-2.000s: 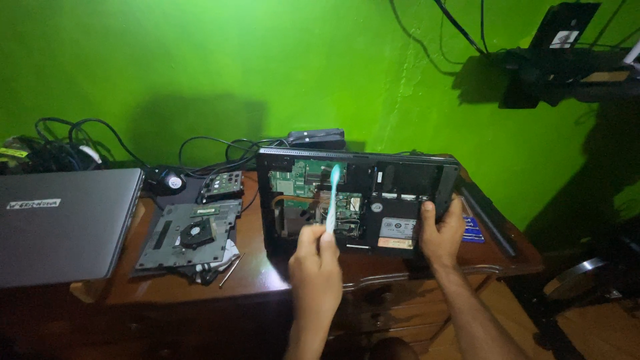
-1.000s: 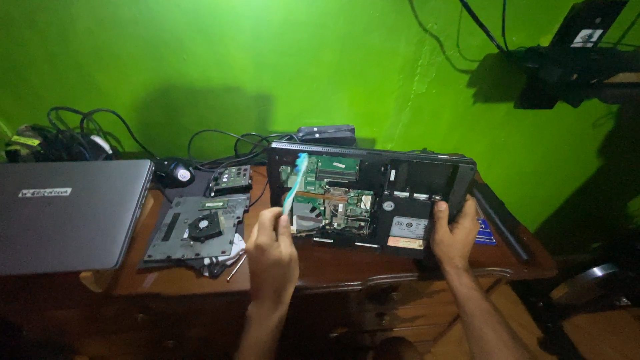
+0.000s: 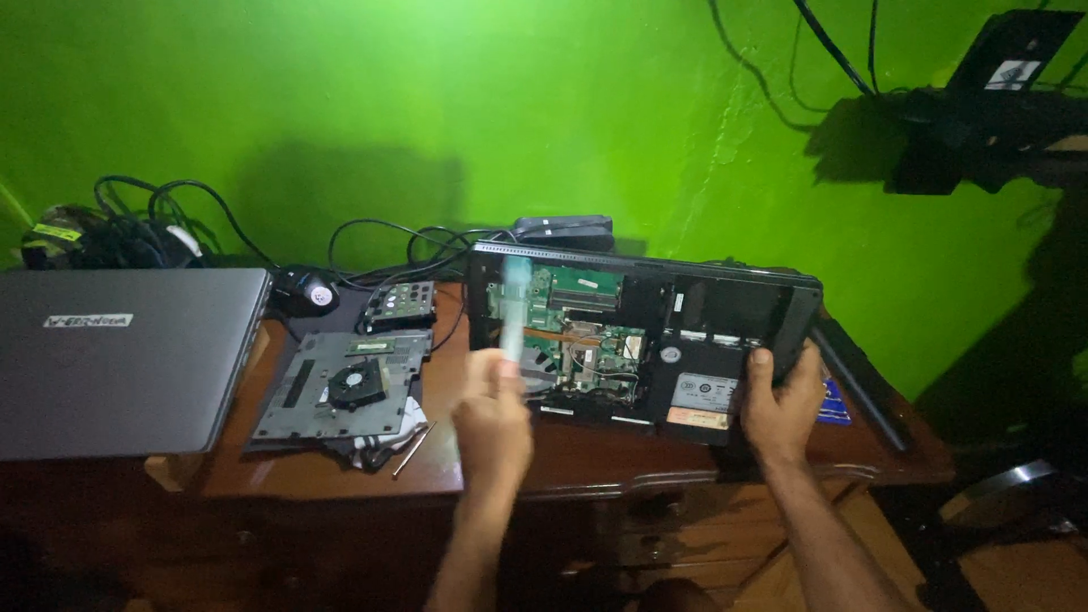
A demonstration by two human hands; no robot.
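Note:
An opened laptop base stands tilted up on the wooden desk, its underside facing me and its green circuit board and copper heat pipe bared. My right hand grips its lower right side, thumb on the front. In my left hand is a toothbrush, blurred, with its teal head over the board's upper left part. Whether the bristles touch the board cannot be told. Left of the base, a small cooling fan and a memory module lie on a grey laptop bottom cover.
A closed grey laptop lies at the left, beside a black mouse. A drive caddy, a screwdriver, black cables and a power adapter are around the cover and behind the base. A long black bar lies at the right.
The toothbrush in my left hand has moved from the board's upper middle to its upper left over the two seconds. My right hand keeps hold of the base's right side.

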